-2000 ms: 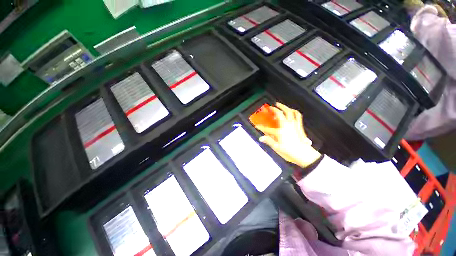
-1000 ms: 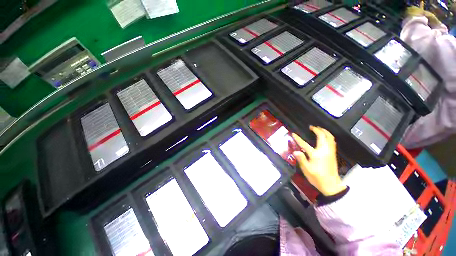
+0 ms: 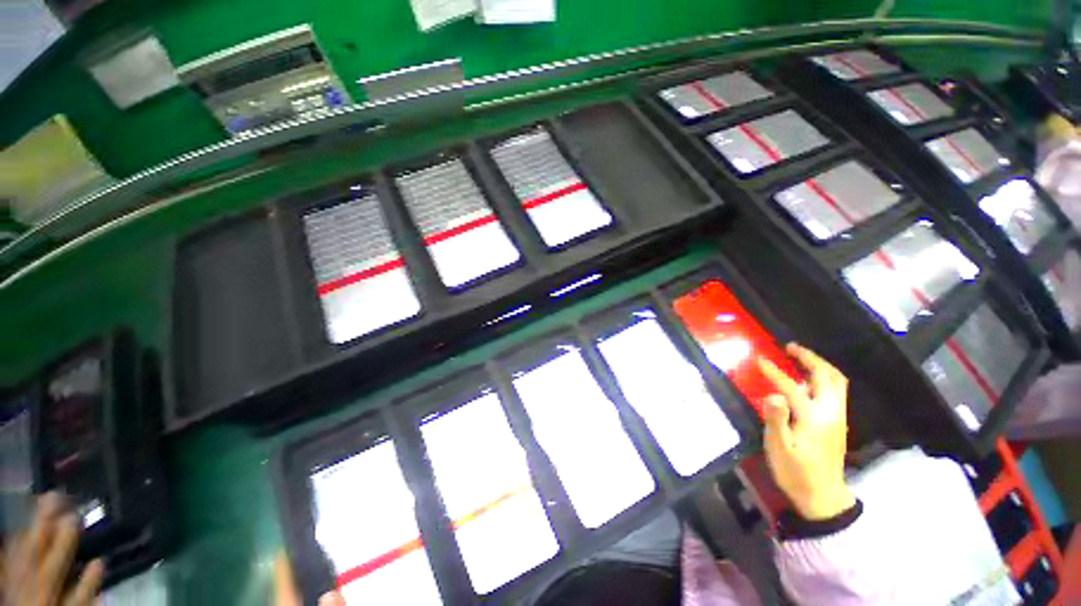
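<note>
A black five-slot tray point(image 3: 401, 426) lies in front of me with a phone in each slot. My right hand point(image 3: 811, 440) is at the lower end of the rightmost phone point(image 3: 726, 334), which shows solid red. Its fingers are apart, with fingertips at the screen. Two middle phones point(image 3: 581, 438) point(image 3: 670, 397) are white. Another phone point(image 3: 486, 485) is white with a thin orange band. The leftmost phone point(image 3: 368, 509) shows a red band. Of my left hand point(image 3: 304, 587), only fingertips show by the tray's lower left corner, cut off by the bottom edge.
Another tray point(image 3: 225, 308) behind holds three phones with red-banded lists. More trays point(image 3: 741, 219) stand right, beside a pink sleeve point(image 3: 1059, 178) and red tray point(image 3: 1022, 497). A blurred hand point(image 3: 50, 556) is near a dark tray point(image 3: 130, 462) at left. A panelled device point(image 3: 267, 89) is behind.
The view has swung left, so the trays appear farther right. The rightmost phone went from orange to a dark reddish picture to solid red. My left fingertips and the blurred hand have come into view.
</note>
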